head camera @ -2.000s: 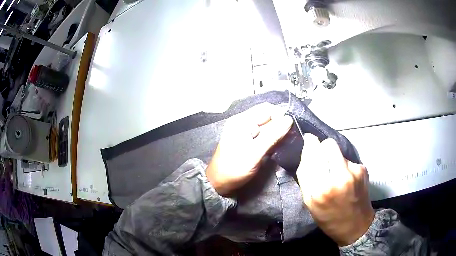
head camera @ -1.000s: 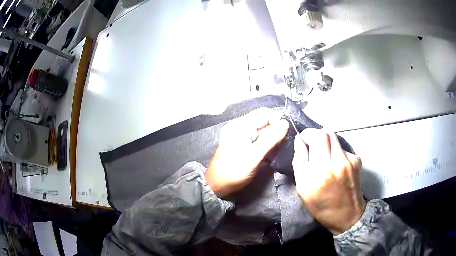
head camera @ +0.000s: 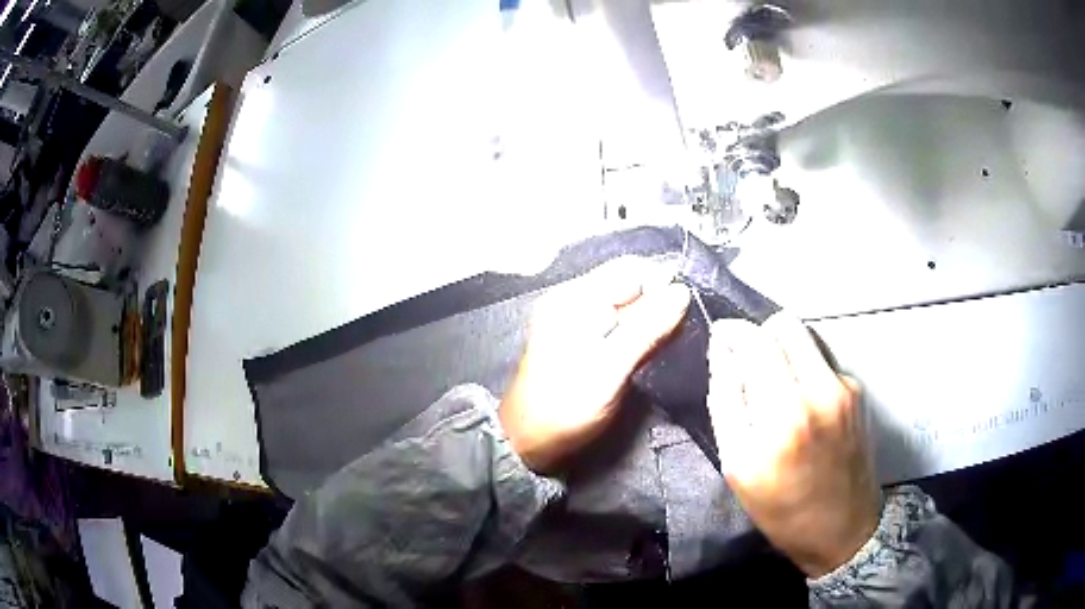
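A dark grey garment panel [head camera: 393,357] with a black folded edge lies on the white table and hangs over its front edge. My left hand [head camera: 595,363] grips the cloth near its top corner, thumb and fingers pinched. My right hand [head camera: 791,434] is just right of it, fingertips closed at a fine pale thread [head camera: 698,305] that runs up to the cloth corner. Whether the right fingers also hold the cloth or a small tool is hidden by glare. The presser foot area [head camera: 720,208] is just beyond the cloth corner, washed out by glare.
The white sewing machine arm [head camera: 904,48] with a round knob [head camera: 779,205] is at upper right. A brown edge strip [head camera: 190,286] runs down the left. Beyond it are a spool-like round item [head camera: 50,312], a dark phone-like object [head camera: 154,339] and a red-and-black item [head camera: 119,190].
My right hand first drew back from the cloth edge, exposing more thread, and has since shifted slightly. My left hand stays at nearly the same place. The view has shifted a little.
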